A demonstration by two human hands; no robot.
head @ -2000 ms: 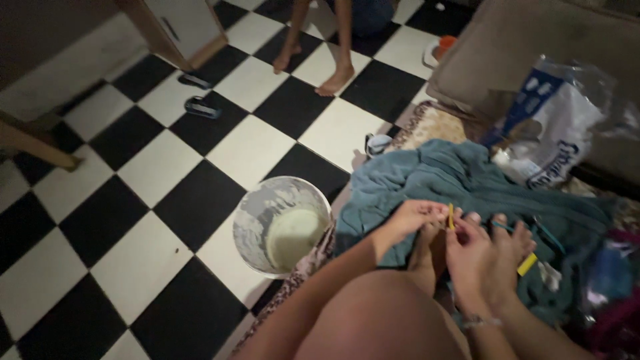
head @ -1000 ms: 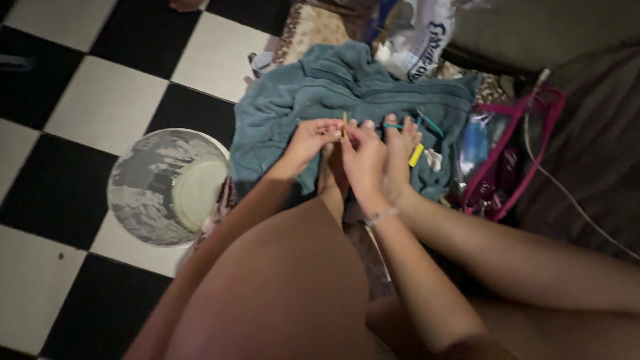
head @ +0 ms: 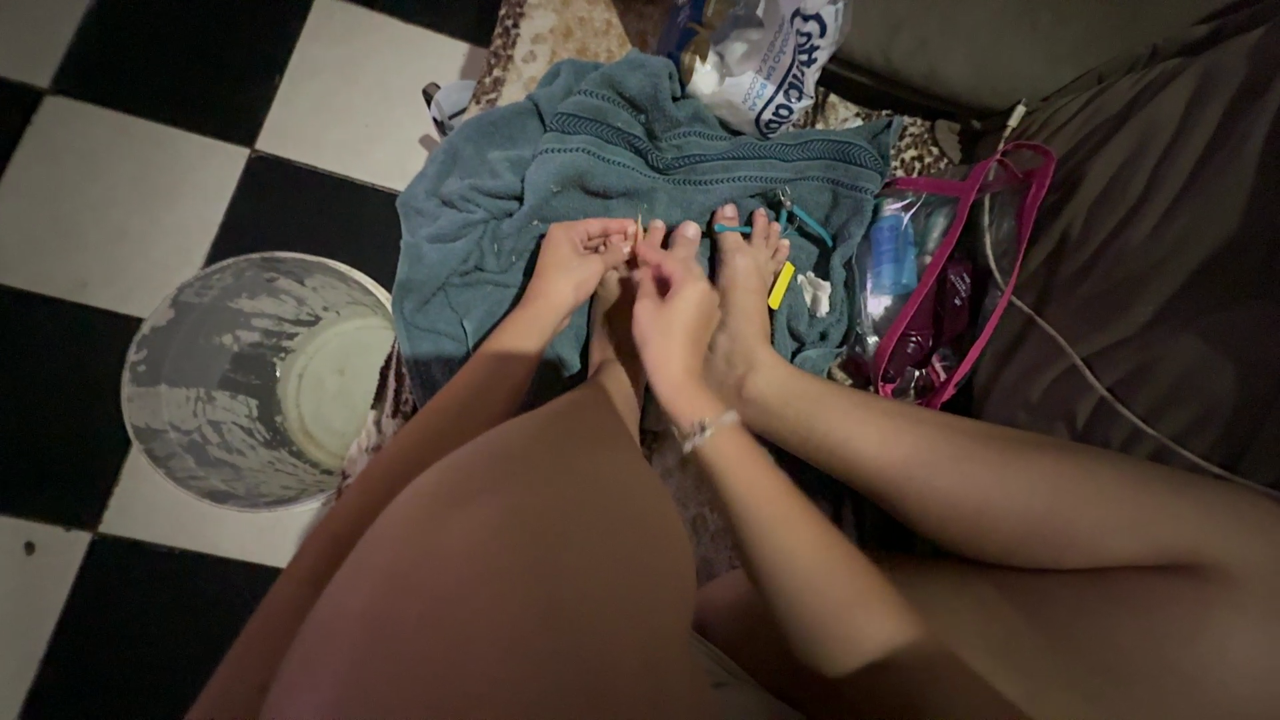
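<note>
My left hand [head: 578, 262] is at the toes of my left foot, its fingertips bent inward. My right hand [head: 677, 315] lies over the same foot, fingertips close to the left ones. Between the two hands stands a thin yellowish stick [head: 639, 232]; which hand grips it I cannot tell. Both feet rest on a teal towel [head: 480, 210]. By my right foot [head: 742, 285] lie a small yellow block [head: 781, 285], a crumpled white piece [head: 815, 294] and a metal nipper-like tool with teal handles [head: 806, 222]. Another teal handle-like piece crosses the right foot's toes.
A grey bucket [head: 215, 385] with pale residue stands on the checkered floor at left. Beyond the towel lies a plastic bag of cotton balls [head: 765, 75]. At right are a clear pouch with pink trim [head: 960, 270], holding bottles, and a white cable [head: 1080, 370] on dark fabric.
The view has swung right and down, bringing the pink-trimmed pouch fully into sight. Both hands have stayed together at the left foot's toes.
</note>
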